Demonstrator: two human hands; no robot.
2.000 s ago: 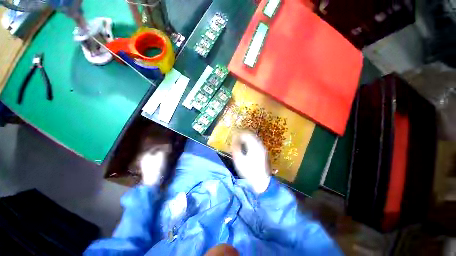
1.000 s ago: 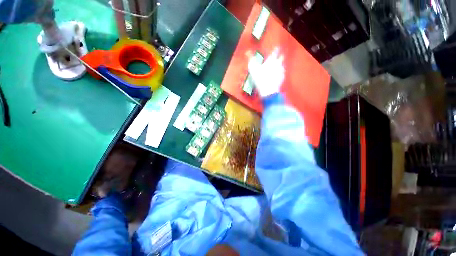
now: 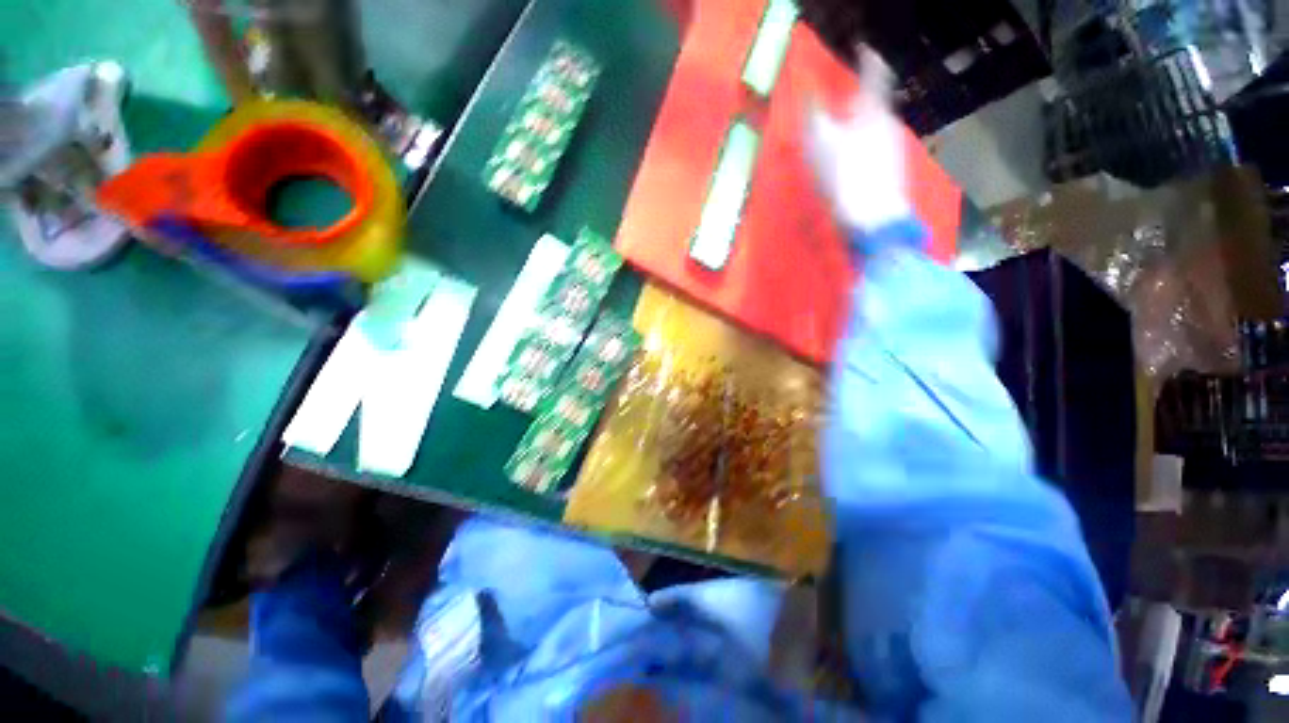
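My right hand (image 3: pixel 860 156), white-gloved and blurred, is over the right part of the red sheet (image 3: pixel 792 269). Whether it holds anything cannot be told. Two pale green strips lie on the red sheet, one farther back (image 3: pixel 770 45) and one nearer (image 3: pixel 725 195), left of my hand. Two green circuit board strips (image 3: pixel 561 318) (image 3: pixel 575 405) lie side by side near the front, and another (image 3: pixel 543 124) lies farther back. My left sleeve reaches into shadow below the bench edge; my left hand is too dark to make out.
Small amber-brown pieces (image 3: pixel 721 445) lie on a yellow sheet (image 3: pixel 608 473). White strips (image 3: pixel 403 381) lie at the left, beside an orange-yellow tape dispenser (image 3: pixel 212 191). Another white strip (image 3: pixel 512 322) touches the boards. A black tray (image 3: pixel 1081 367) stands right. A white device (image 3: pixel 64 170) is far left.
My right hand has moved from the heap to the nearer strip on the red sheet, then right, off that strip. My left hand has passed into shadow. The camera view has shifted.
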